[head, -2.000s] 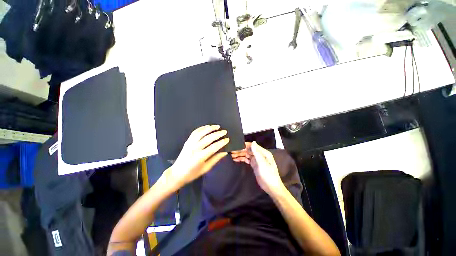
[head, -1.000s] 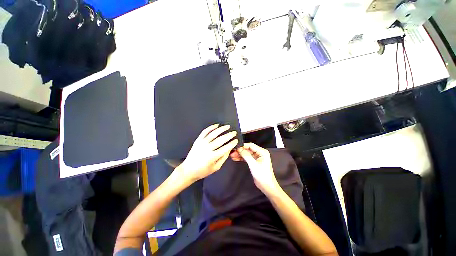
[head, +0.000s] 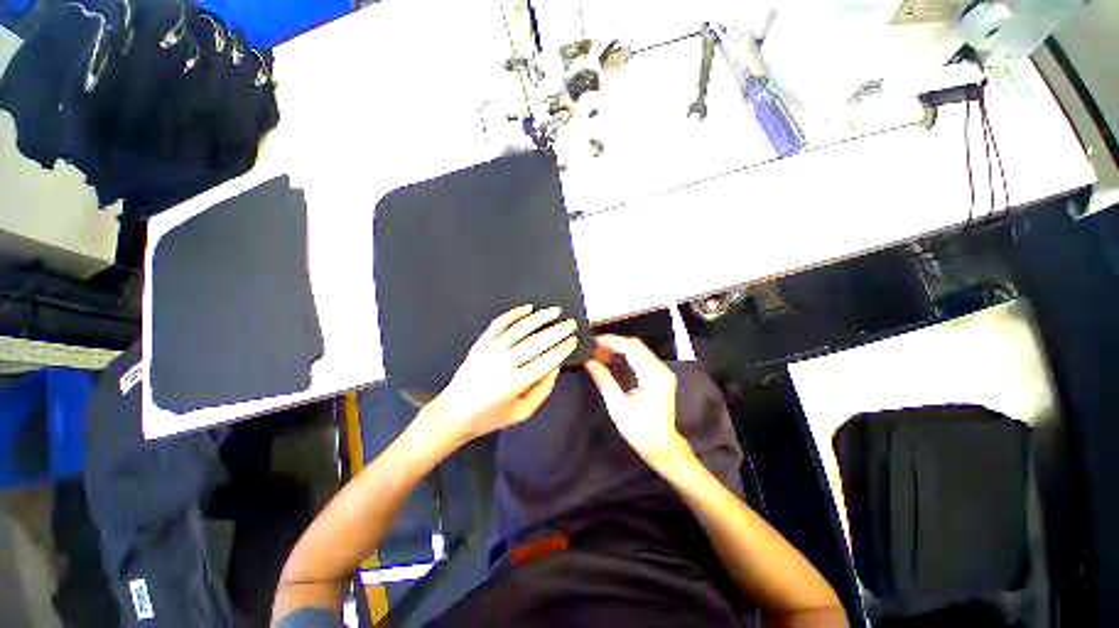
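A black fabric panel (head: 472, 252) with rounded corners lies flat on the white machine table, its top right corner at the presser foot and needle area (head: 541, 137). My left hand (head: 509, 368) lies flat on the panel's lower right part, fingers slightly spread. My right hand (head: 632, 386) is at the panel's lower right corner, thumb and fingertips closed on its edge at the table's front edge. The fingertips are partly hidden by the panel's corner. A waiting panel stack (head: 233, 294) lies flat at the table's left end.
A purple-handled tool (head: 773, 117) and a small wrench (head: 703, 74) lie under the machine arm. Black zippered bag pieces (head: 147, 98) are piled far left. Labelled dark panels (head: 147, 491) hang lower left. Finished black panels (head: 939, 503) lie on a pale surface lower right.
My right hand has closed from an open pose onto the panel's lower right corner. My left hand has moved slightly right on the panel. The view has shifted slightly.
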